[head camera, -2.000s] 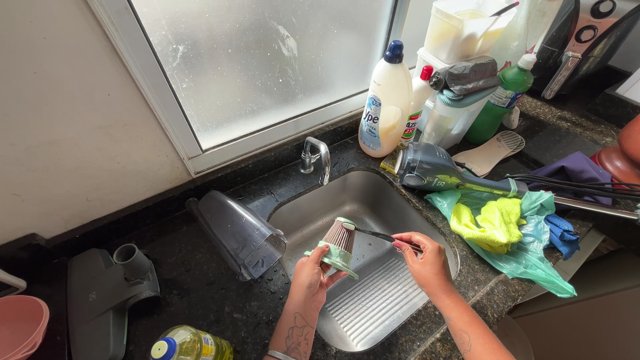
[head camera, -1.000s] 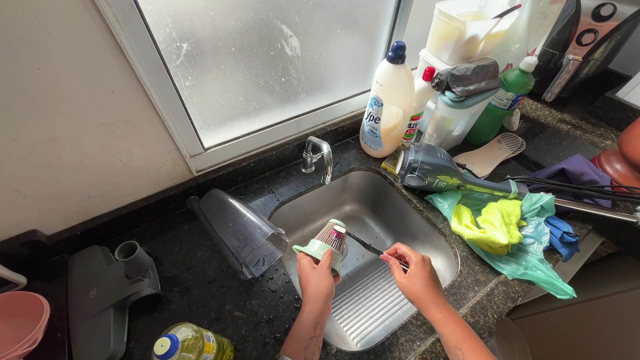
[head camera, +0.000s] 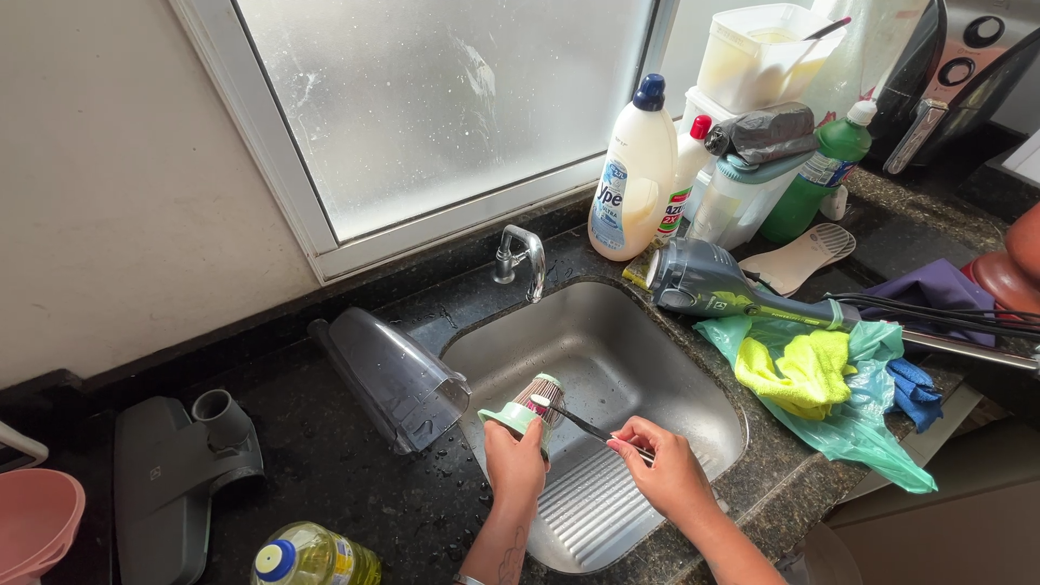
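Observation:
My left hand (head camera: 517, 463) grips the light green rim of a pleated vacuum cleaner filter (head camera: 551, 392) above the stainless steel sink (head camera: 642, 341). In my right hand (head camera: 660, 465) is a slim dark-handled brush (head camera: 587, 426); its pale head lies against the filter's pleats. The clear plastic dust container (head camera: 398, 378) rests on its side on the counter, left of the sink. A stick vacuum's motor body (head camera: 707, 280) lies at the right, and the grey floor head (head camera: 175, 479) is at the far left. The chrome faucet (head camera: 522, 258) shows no running water.
Detergent bottles (head camera: 634, 175) and stacked plastic containers (head camera: 743, 61) stand behind the vacuum body. A yellow-green cloth (head camera: 796, 375) lies on a green plastic bag (head camera: 877, 439) at the right. An oil-like bottle (head camera: 317, 556) and pink bowl (head camera: 36, 520) are at lower left.
Both hands remain on the filter and brush. The filter has turned; its narrow end now points up and to the right, where two seconds ago it pointed more upright.

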